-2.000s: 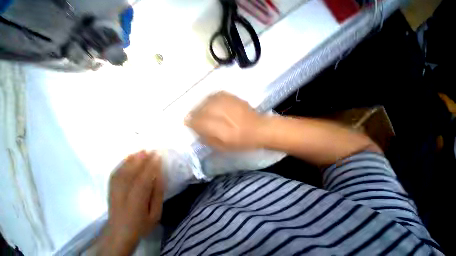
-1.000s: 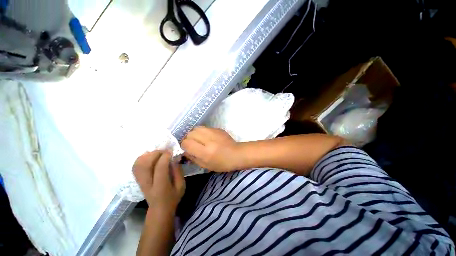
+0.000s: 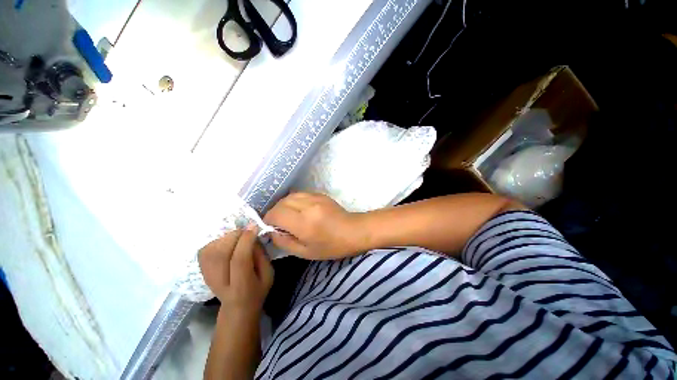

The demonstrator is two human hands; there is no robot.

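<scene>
White lace fabric (image 3: pixel 371 159) lies over the table's front edge and hangs down towards the lap. My left hand (image 3: pixel 236 266) pinches the fabric's edge at the table front. My right hand (image 3: pixel 315 224) pinches the same edge close beside it, with a narrow white strip between the fingertips of both hands. The fingertips partly hide the held spot. The sewing machine head (image 3: pixel 44 82) with a blue part stands at the upper left, apart from both hands.
Black-handled shears (image 3: pixel 256 28) lie on the white table at the top. A printed ruler strip (image 3: pixel 326 107) runs along the table's front edge. An open brown carton (image 3: pixel 519 111) with white contents stands lower at the right. White folded pieces (image 3: pixel 48 237) lie at the left.
From two seconds ago, my hands have come together at the table edge and now pinch the fabric. The lace hangs out to the right. The view has shifted, so the shears sit further up and left.
</scene>
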